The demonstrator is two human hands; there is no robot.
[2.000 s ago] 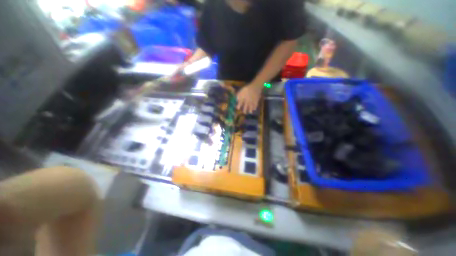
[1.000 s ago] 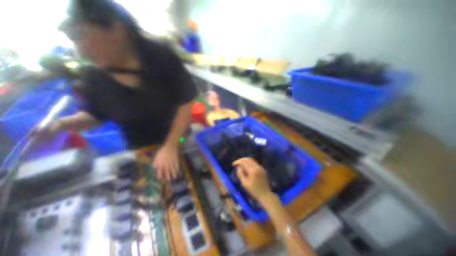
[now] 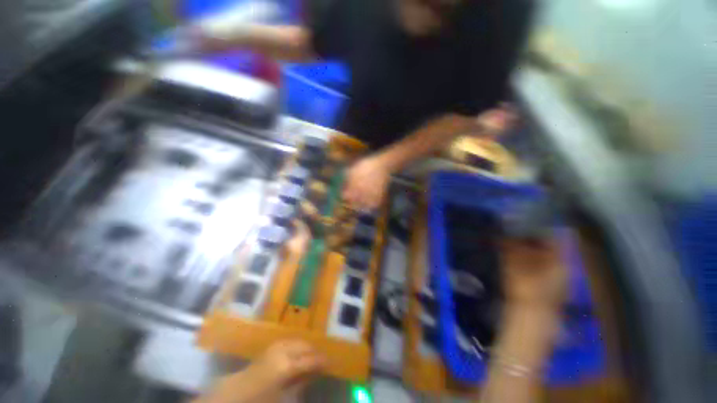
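The orange fixture tray (image 3: 350, 358) lies in front of me, tilted in the picture. Black blocks (image 3: 275, 214) fill the far part of its left nest strip; others sit in the right row. Dark square openings show at the near ends. A green strip (image 3: 307, 275) runs down its middle. My left hand (image 3: 287, 364) is at the tray's front edge, blurred; whether it grips is unclear. My right hand (image 3: 536, 271) is over the blue bin (image 3: 464, 364) of black units. A greyish blur is at its fingertips; whether it is held is unclear.
A coworker in black (image 3: 424, 75) stands opposite, one hand (image 3: 368, 181) on the tray's right row. The silver machine bed (image 3: 149, 228) lies left. A green light (image 3: 361, 393) glows at the front. A long shelf runs along the right.
The view has swung back left and down. My left hand has come into view at the tray front. My right hand remains over the bin, now blurred.
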